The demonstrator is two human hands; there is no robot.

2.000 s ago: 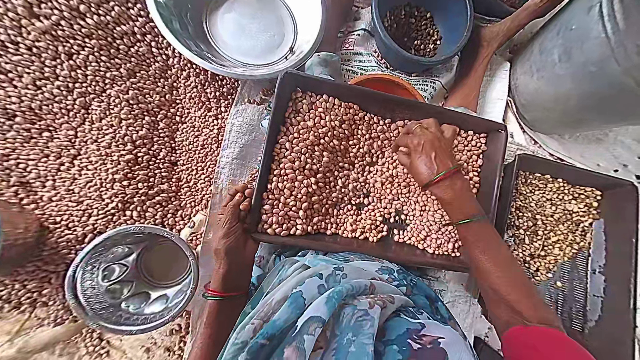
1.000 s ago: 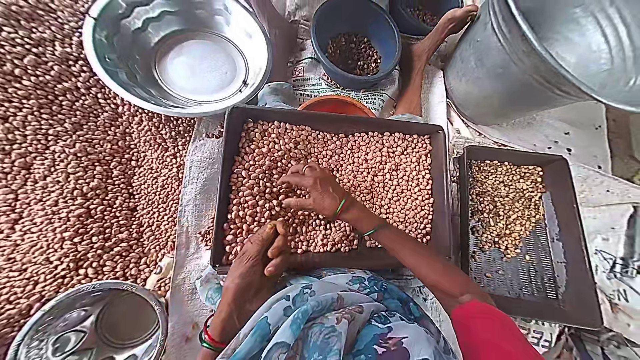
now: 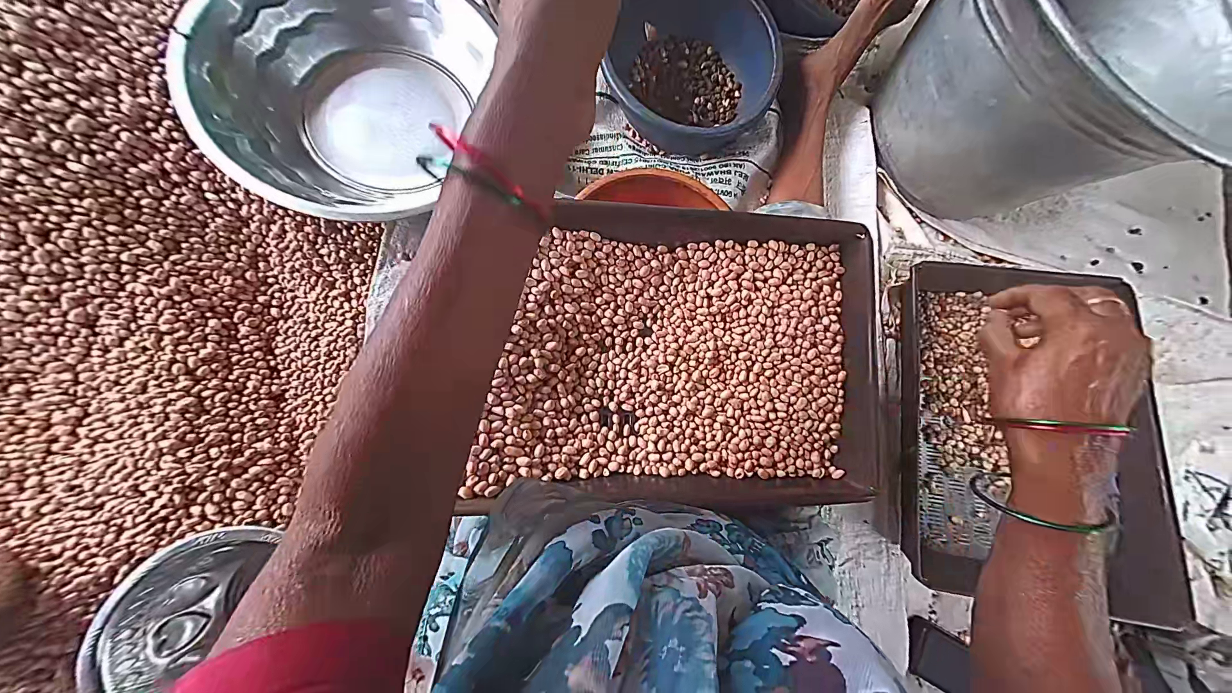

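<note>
My left arm reaches up across the left side of a dark tray [image 3: 859, 366] of pinkish peanut kernels [image 3: 731, 356]. My left hand [image 3: 549, 58] is at the top edge, above the tray and beside the steel basin; its fingers are out of view. My right hand [image 3: 1068, 351] is over a smaller dark tray [image 3: 1150, 539] at the right, its fingers curled above paler, mixed kernels [image 3: 953, 371]. A small pale spot shows between thumb and finger, but whether it is a kernel or a fingertip is unclear. Thin bangles circle both wrists.
A heap of kernels [image 3: 173, 308] covers the left side. A steel basin [image 3: 385, 125] and a blue bowl of dark bits [image 3: 688, 82] stand beyond the tray, with an orange bowl [image 3: 654, 188] partly behind it. Another person's foot and leg [image 3: 808, 125] are near a large metal vessel [image 3: 1020, 106].
My right hand has moved right from the large tray to the smaller tray. My left hand has moved from the large tray's near left corner up to the top edge of the view.
</note>
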